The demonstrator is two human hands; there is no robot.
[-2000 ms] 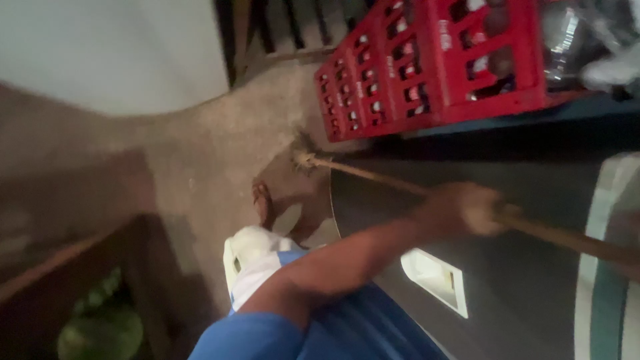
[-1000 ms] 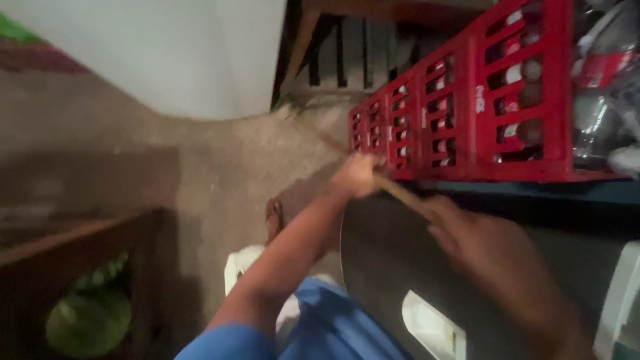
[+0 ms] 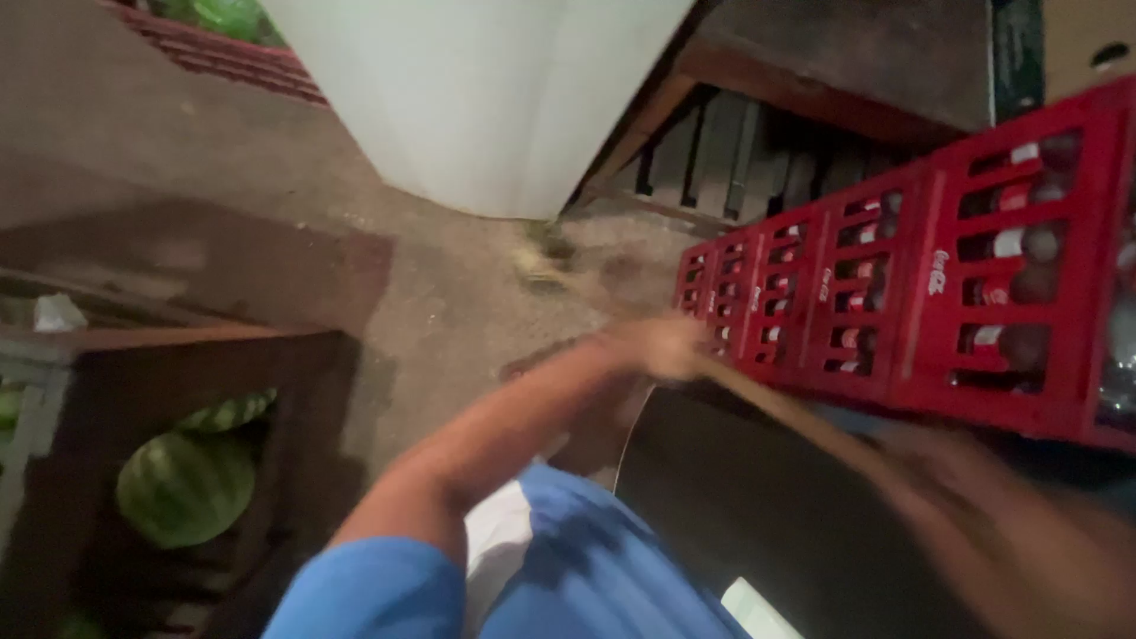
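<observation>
My left hand [image 3: 670, 346] is closed around the lower part of a long wooden handle [image 3: 781, 404], in front of the red crates. The handle slants from the lower right towards the floor, where its blurred yellowish head [image 3: 541, 266], seemingly a broom's, lies near the foot of a white panel. My right hand [image 3: 914, 461], badly smeared by motion, is on the upper part of the same handle, over the dark surface at the right.
Stacked red plastic crates [image 3: 927, 266] of bottles stand at the right, beside a dark rounded surface [image 3: 754, 497]. A large white panel [image 3: 497, 98] rises ahead. Watermelons [image 3: 186, 488] lie in a wooden stand [image 3: 204, 342] at the left. The floor [image 3: 444, 293] is rough concrete.
Two seconds ago only one hand showed on the handle; both hold it now. The handle's head has moved to the foot of the white panel. The view has shifted.
</observation>
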